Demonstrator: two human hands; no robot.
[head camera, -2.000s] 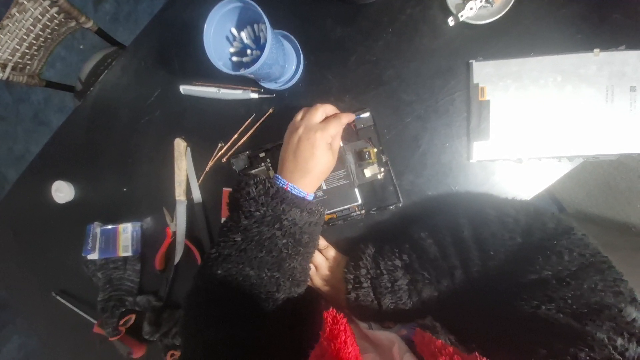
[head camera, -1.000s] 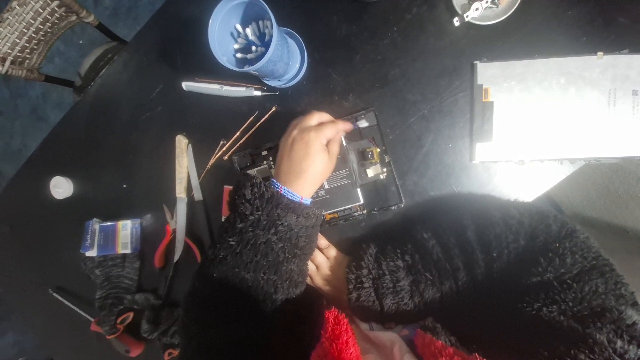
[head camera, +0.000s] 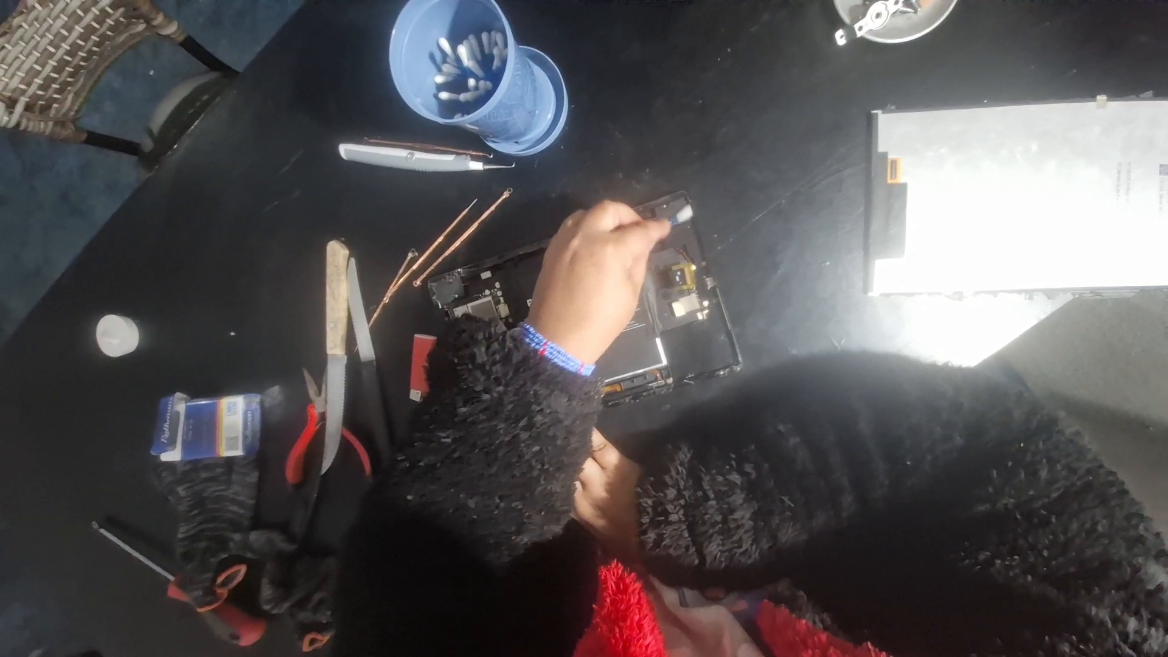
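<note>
My left hand, with a beaded bracelet at the wrist, pinches what looks like a cotton swab. Its white tip is at the upper right corner of an opened tablet housing, which shows a circuit board, a battery and a small camera-like part with yellow tape. That hand and its sleeve cover the middle of the housing. Just below the lower edge of the housing is my right hand, fingers bent and partly hidden by the black fleecy sleeves; whether it holds anything cannot be seen.
A blue cup of cotton swabs, a grey pen-like tool and copper-coloured wires lie beyond. On the left are a knife, red-handled pliers, a screwdriver and a white cap. A display panel is at right.
My left hand's fingertips have shifted slightly at the housing's upper right corner, and the white tip shows more plainly than one second ago. My right hand stays below the housing.
</note>
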